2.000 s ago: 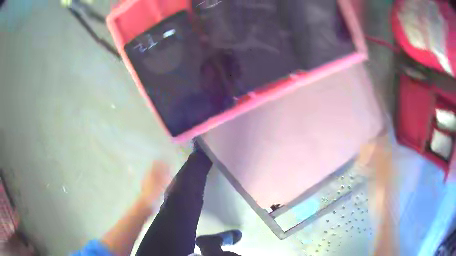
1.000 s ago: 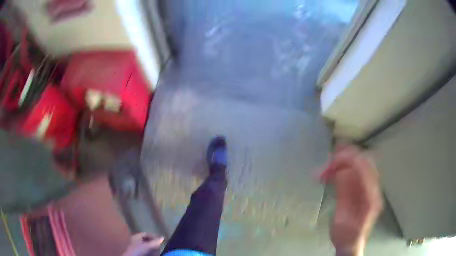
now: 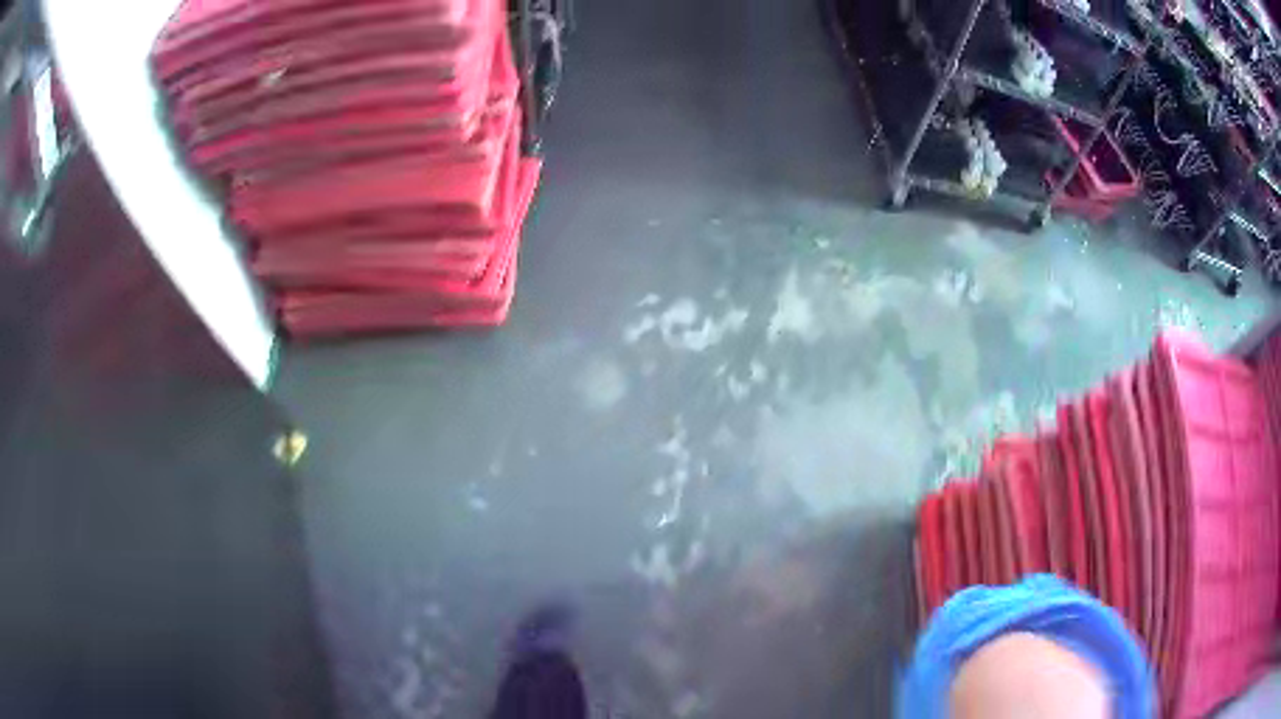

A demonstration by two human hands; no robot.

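Observation:
A tall stack of pink-red trays (image 3: 379,183) stands on the floor at the upper left, its layered edges facing me. A second stack of pink-red trays (image 3: 1110,478) stands at the right, with a ribbed grid face showing on its near tray. My right arm shows at the lower right as a blue cuff and bare skin in front of this stack. My right hand is not visible past the cuff. My left hand is not in the picture.
The worn grey-green floor (image 3: 787,407) runs between the stacks. A dark metal rack (image 3: 969,84) with white cable bunches stands at the upper right, with a red container (image 3: 1096,176) at it. A white curved edge (image 3: 155,197) and dark surface lie left. My dark shoe shows at the bottom.
The view has moved from the trolley with tablets in a tray, past a doorway-like gap, to tray stacks and a rack. My left hand has left the picture; my right hand no longer shows.

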